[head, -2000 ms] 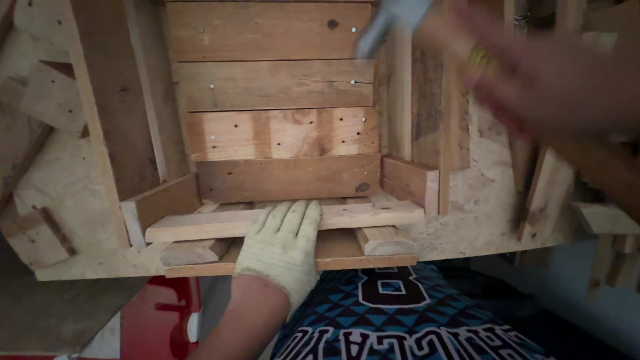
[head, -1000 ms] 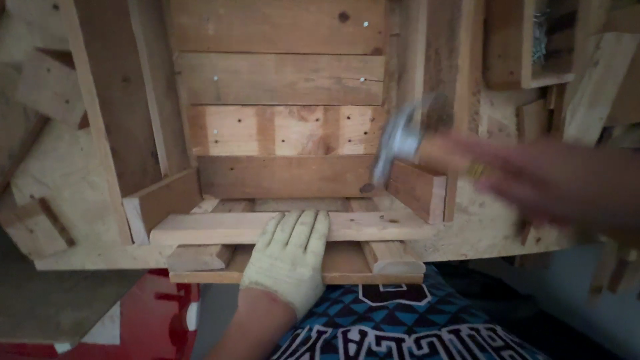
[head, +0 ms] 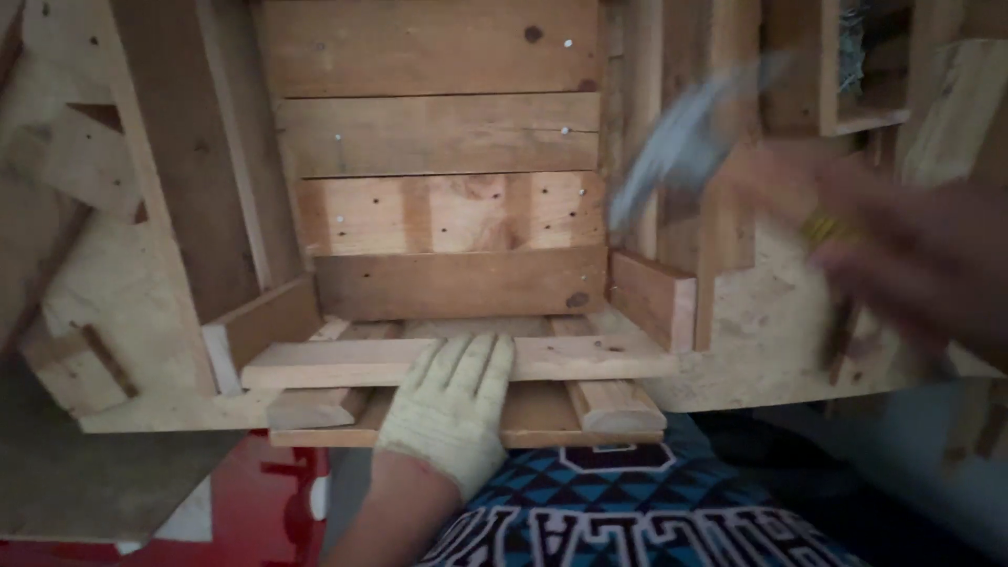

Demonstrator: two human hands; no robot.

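My left hand (head: 453,409), in a pale work glove, lies flat with fingers together on a loose wooden slat (head: 583,358). That slat rests across two short wood pieces (head: 618,405) with a thin board (head: 583,417) under them, at the near end of a wooden crate-like frame (head: 453,213). The frame has nailed cross boards and upright side boards. My right hand (head: 874,228), blurred, grips the handle of a claw hammer (head: 681,146), its metal head raised over the frame's right side. Motion blur hides the exact hammer face and the right fingers.
A wooden box (head: 827,79) with nails (head: 852,51) stands at the upper right. Scrap wood blocks (head: 83,370) lie on the particle-board bench (head: 118,276) at left, and more offcuts (head: 957,110) at right. Something red (head: 260,496) is below the bench's near edge.
The hammer in my right hand was higher up in the view two seconds ago, lower near the frame's right corner one second ago, and is now a bit higher again. My left hand stays on the slat.
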